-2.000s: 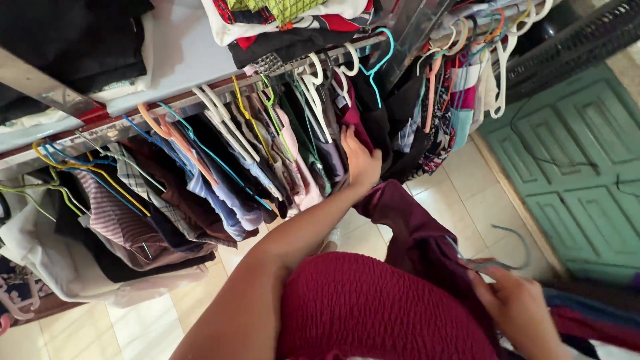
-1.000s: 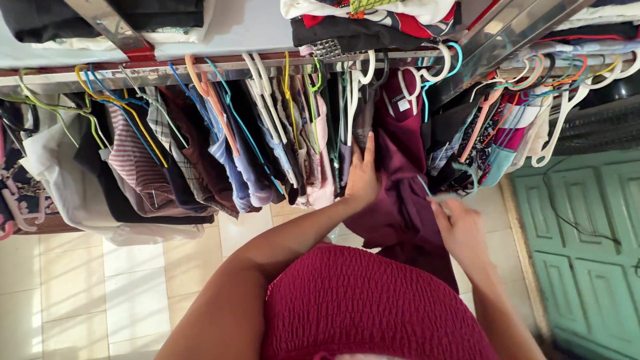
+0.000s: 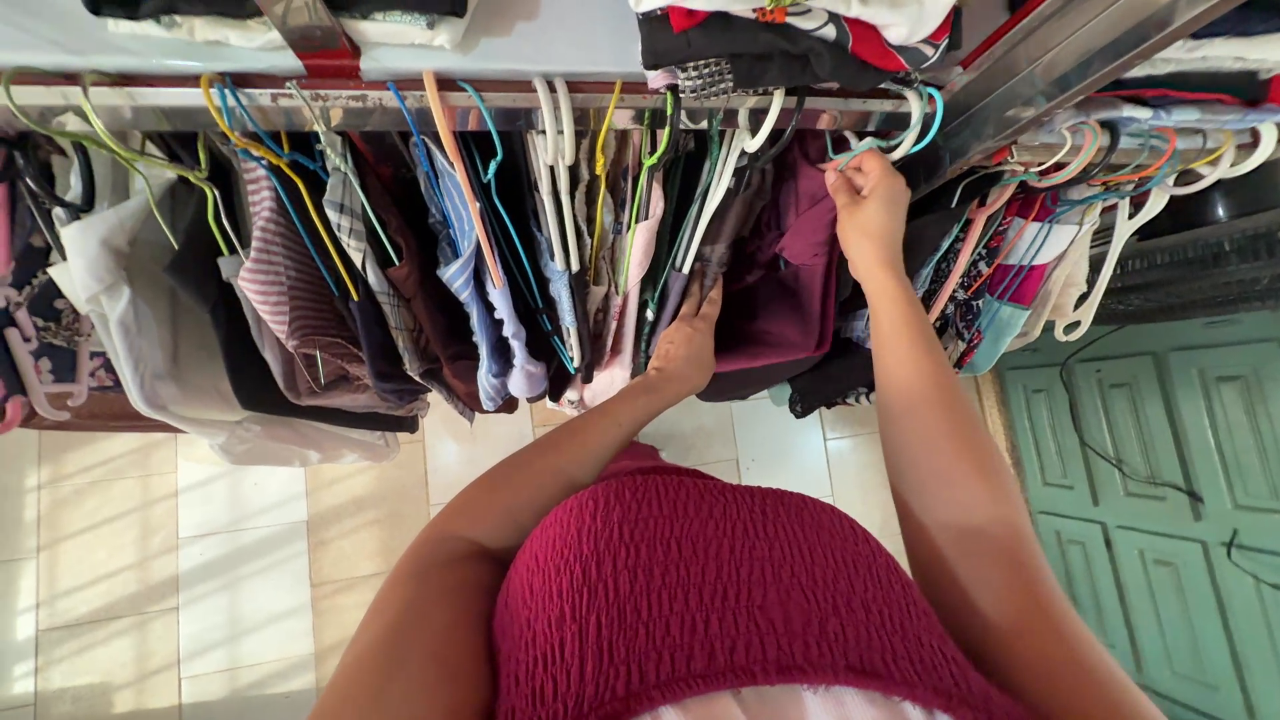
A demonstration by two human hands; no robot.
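Observation:
My right hand (image 3: 868, 210) pinches the hook of a pale teal hanger (image 3: 853, 152) close to the metal rail (image 3: 400, 110). A maroon garment (image 3: 785, 270) hangs just left of that hand, in front of the rail. Whether the hook rests on the rail I cannot tell. My left hand (image 3: 690, 338) lies against the dark clothes beside the maroon garment, its fingers pointing up and partly hidden among the fabric. White hangers (image 3: 718, 200) stand just above it. At the rail's right end, a white hook and a bright blue hook sit beside my right hand.
Many garments on coloured hangers fill the rail to the left, among them a striped shirt (image 3: 300, 300) and a white garment (image 3: 150, 320). Folded clothes (image 3: 800, 50) lie above. A second row of hangers (image 3: 1120, 200) is at right, over a green panelled door (image 3: 1150, 430). Tiles (image 3: 240, 580) cover the floor.
My right hand has risen from low at the right up to the rail, bringing the maroon garment on its hanger. My left hand stays among the hanging clothes.

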